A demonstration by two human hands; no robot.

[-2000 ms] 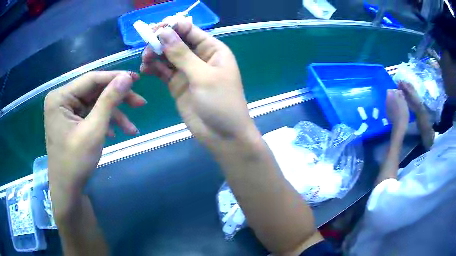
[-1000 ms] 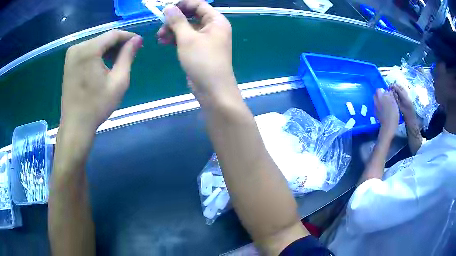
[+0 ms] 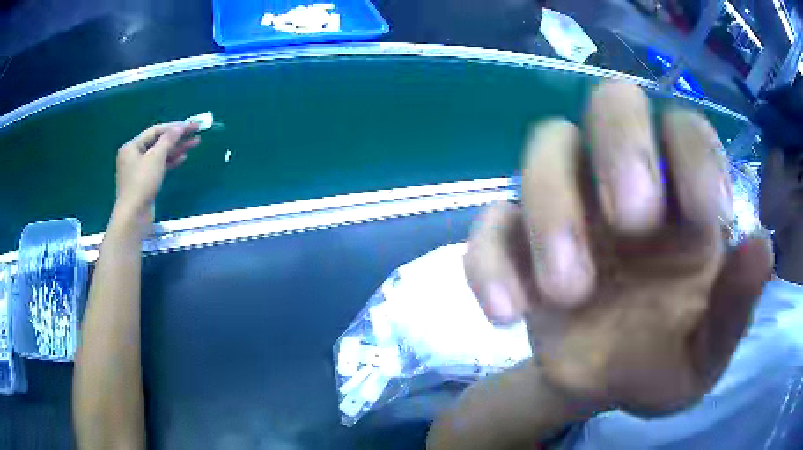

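Observation:
My left hand [image 3: 157, 167] is over the green belt [image 3: 370, 114] at the left, with a small white piece [image 3: 201, 120] at its fingertips. A tiny white piece [image 3: 227, 156] shows against the belt to the right of that hand. My right hand [image 3: 616, 255] is raised close to the camera at the right, large and blurred, with its fingers curled and apart. I see nothing held in it. Behind and left of it lies a clear plastic bag of white housings [image 3: 449, 303] on the dark work surface.
Clear boxes of thin white parts [image 3: 51, 290] stand at the left edge. A blue tray [image 3: 304, 39] with white parts is beyond the belt. Pale metal rails [image 3: 352, 206] edge the belt. Another person in a light top [image 3: 766, 378] is at the right, partly hidden by my right hand.
My hands have moved apart. The right hand has left the upper middle for the right, close to the camera, and no longer shows the white piece. The left now has a white piece over the belt.

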